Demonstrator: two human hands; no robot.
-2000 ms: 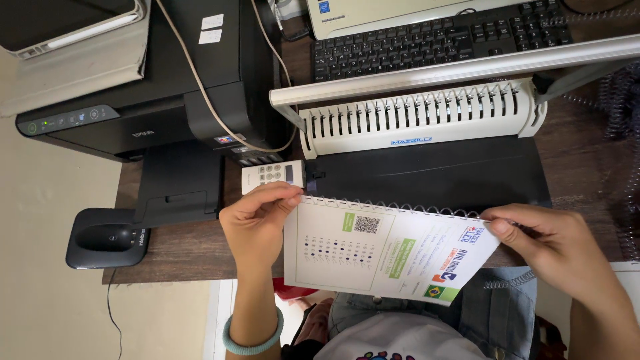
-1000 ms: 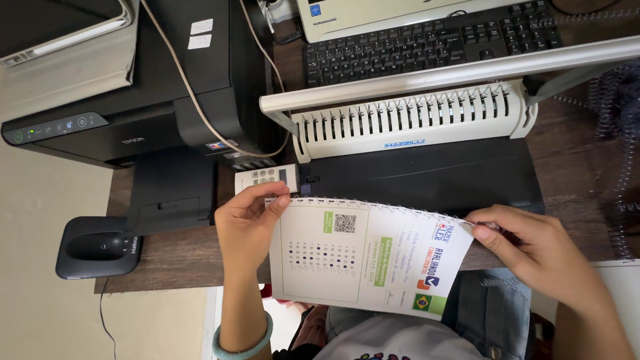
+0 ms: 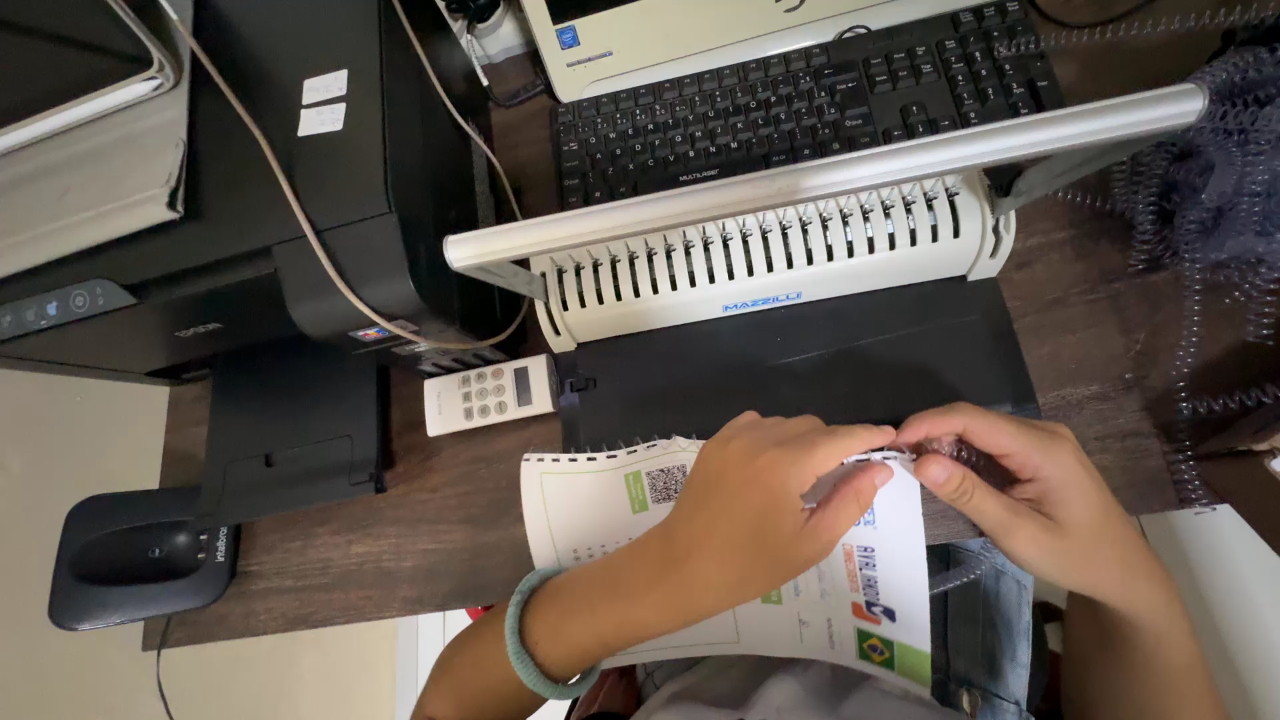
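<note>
A printed booklet [image 3: 620, 530] with a punched upper edge lies tilted over the desk's front edge and the lap. A thin spiral binding coil [image 3: 700, 438] runs through that edge. My left hand [image 3: 770, 490] reaches across the booklet and pinches its upper right corner. Right beside it, my right hand [image 3: 1000, 480] holds the coil's end at the same corner, the fingertips of both nearly touching. Part of the coil is hidden behind the fingers. Just beyond the booklet stands a white Mazzilli binding machine [image 3: 760, 260] with its metal lever bar [image 3: 820, 165] above the slots.
A black keyboard [image 3: 800, 110] lies behind the machine. At the left are a black Epson printer [image 3: 290, 200], a white remote control [image 3: 490, 395] and a black Intelbras device [image 3: 140, 560]. Loose spiral coils [image 3: 1190, 200] pile up at the right. A cable hangs over the printer.
My left hand has left the booklet's left corner and moved right, across the page, to the right corner beside my right hand. The booklet's left end is no longer held.
</note>
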